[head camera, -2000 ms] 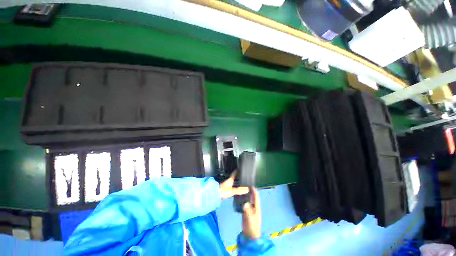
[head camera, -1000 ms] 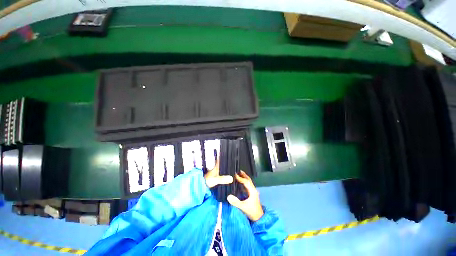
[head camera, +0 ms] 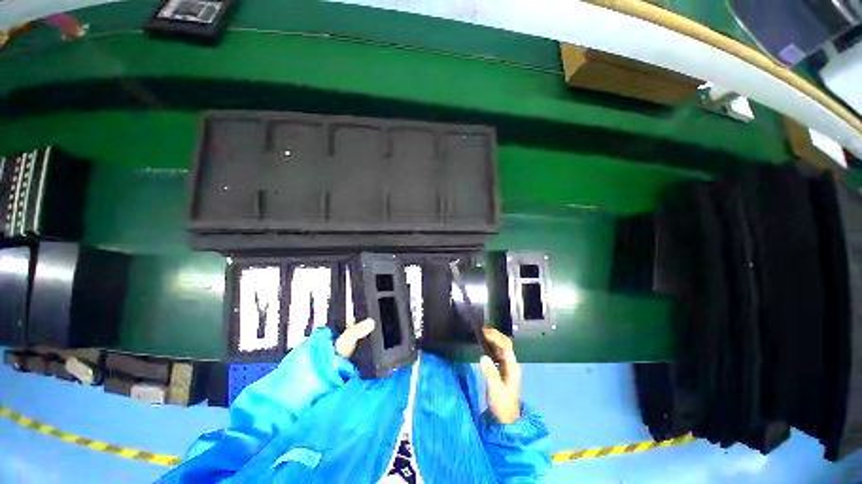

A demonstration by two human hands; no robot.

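Observation:
My left hand (head camera: 354, 337) holds a dark grey jig (head camera: 401, 326) with window openings, slightly tilted over the near foam tray (head camera: 232, 317). My right hand (head camera: 503, 378) holds a thin, dark, shiny slab (head camera: 466, 317) by its lower end, tilted and apart from the jig. I cannot tell whether it is a cover or a display unit. White units with dark cut-outs (head camera: 259, 307) lie in the tray's pockets; the held jig partly hides some of them. A second jig (head camera: 530, 307) lies on the green bench to the right of the slab.
A stacked empty foam tray (head camera: 350, 180) lies behind the near tray. Tall black trays (head camera: 756, 302) stand at the right, beside a dark block (head camera: 639, 253). Dark curved pieces (head camera: 59, 284) are at far left. A cardboard box (head camera: 624, 74) sits under the pale shelf edge (head camera: 680, 43).
The view has swung left since two seconds ago. One second ago both hands were close together around dark pieces; now they are apart, with the jig in the left and the slab in the right.

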